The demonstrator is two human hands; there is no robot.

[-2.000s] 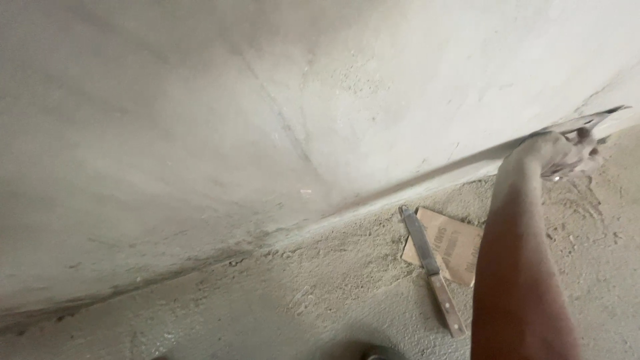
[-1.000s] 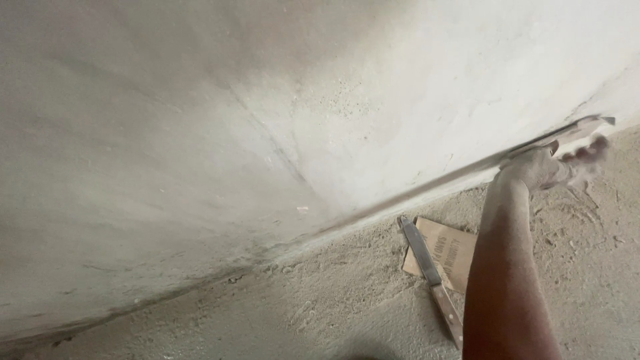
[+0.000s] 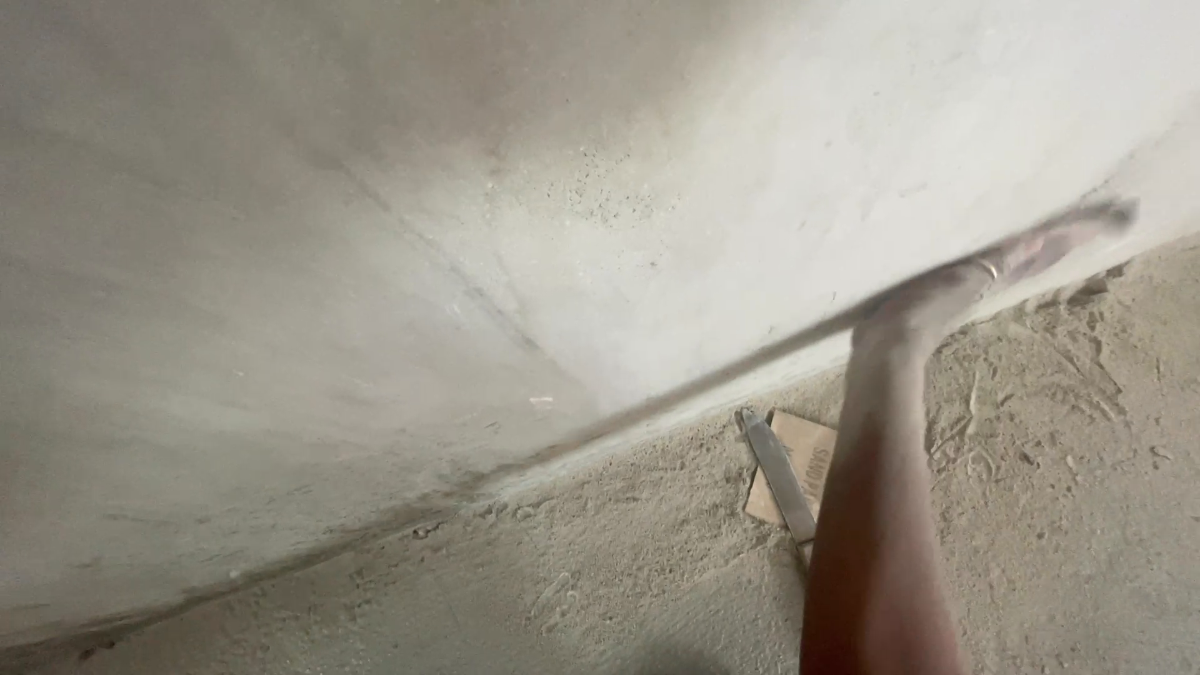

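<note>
My right hand (image 3: 994,272), blurred and dusty, reaches in from the lower right and lies along the foot of the pale plastered wall (image 3: 750,216). Its fingers are around a thin flat piece whose dark end (image 3: 1120,216) sticks out past them; blur hides what it is. Left of the forearm, a flat-bladed knife (image 3: 783,473) lies on the rough floor, across a tan sheet of sandpaper (image 3: 811,445) that bears print. The forearm covers the knife's handle and part of the sheet. My left hand is out of the picture.
A narrow ledge (image 3: 694,412) runs along the wall's base, with a dark line above it. Dust and loose grit cover the rough cement floor (image 3: 1059,450), with scrape marks right of the forearm. A faint crack (image 3: 459,272) slants down the wall.
My right hand has moved off the dusty floor edge and up against the wall's base, the flat piece still in it. The forearm now covers more of the sandpaper and the knife's handle.
</note>
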